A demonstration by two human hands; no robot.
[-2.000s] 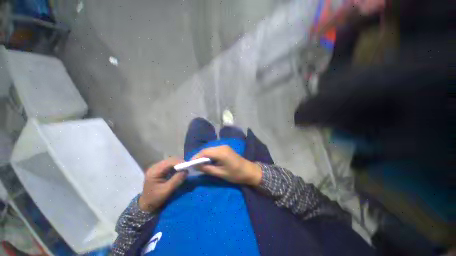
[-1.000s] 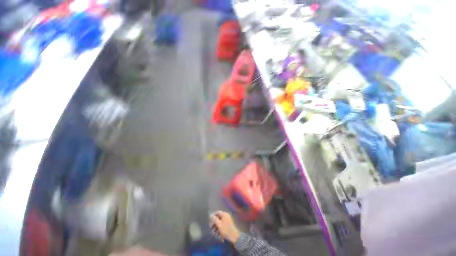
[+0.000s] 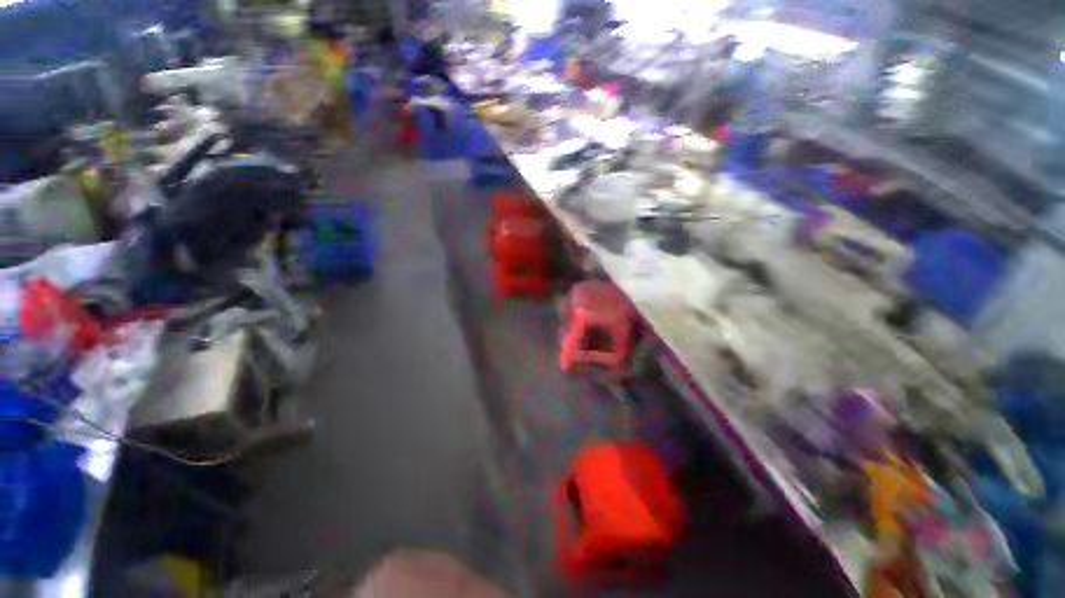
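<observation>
The picture is blurred. Neither of my hands can be made out. A blurred skin-toned shape is cut off by the bottom edge, and I cannot tell what it is. Nearest in front stands a red plastic stool [image 3: 619, 512] on the grey floor [image 3: 362, 432], beside the long table on the right. A paler red stool [image 3: 598, 327] and another red stool [image 3: 517, 248] stand farther along the same table's edge.
The long right table [image 3: 701, 310] carries mixed cloth and orange and blue items. A blue crate [image 3: 340, 242] stands on the floor at the aisle's left. A pale box-like thing [image 3: 193, 391] and a blue item [image 3: 35, 502] lie at the left.
The view has lifted from my lap, where both hands held a small white item, to the aisle between tables. My right hand, visible one second ago, has left the picture.
</observation>
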